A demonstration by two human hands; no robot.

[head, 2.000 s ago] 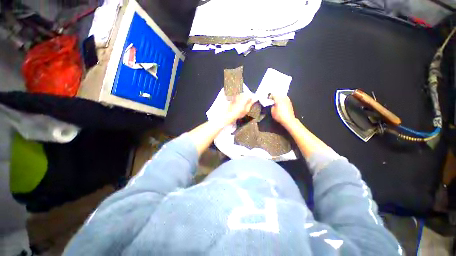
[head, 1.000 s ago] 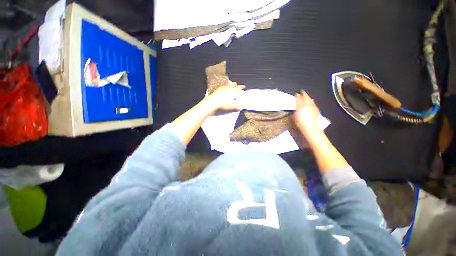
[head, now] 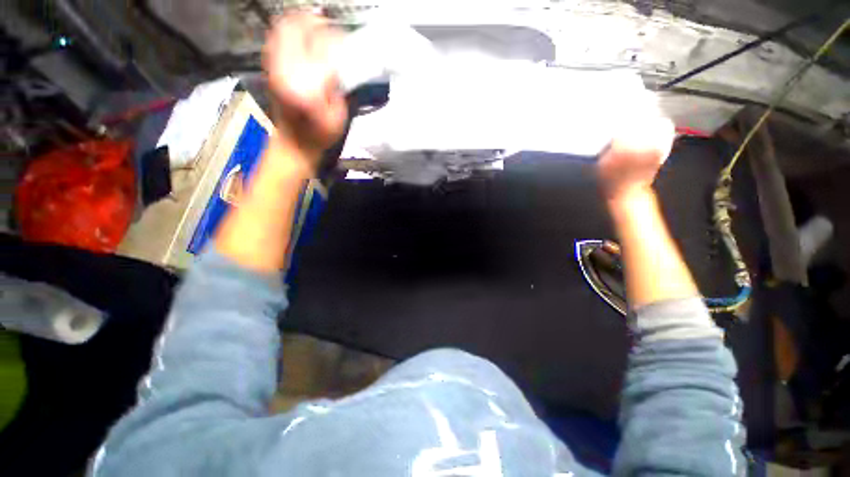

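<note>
A white panel (head: 522, 107) is spread between my two raised hands, over the far part of the black table; it is overexposed and its edges are unclear. My left hand (head: 306, 84) is blurred at its left end, with white material against the fingers. My right hand (head: 634, 160) is closed on its right end. The stack of panels (head: 438, 168) shows its jagged lower edge below the held panel, which hides part of it. The steam iron (head: 601, 275) lies on the table at the right, partly hidden behind my right forearm.
The blue-topped box (head: 205, 210) stands at the left, partly behind my left forearm. A red bag (head: 76, 196) and a white roll (head: 56, 309) are farther left. The wrapped hose (head: 729, 224) and blue tube run at the right beyond the iron.
Both hands have risen and moved away from my body, lifting the white and brown pieces off the near table. The view has tilted up, and my right forearm now covers part of the iron.
</note>
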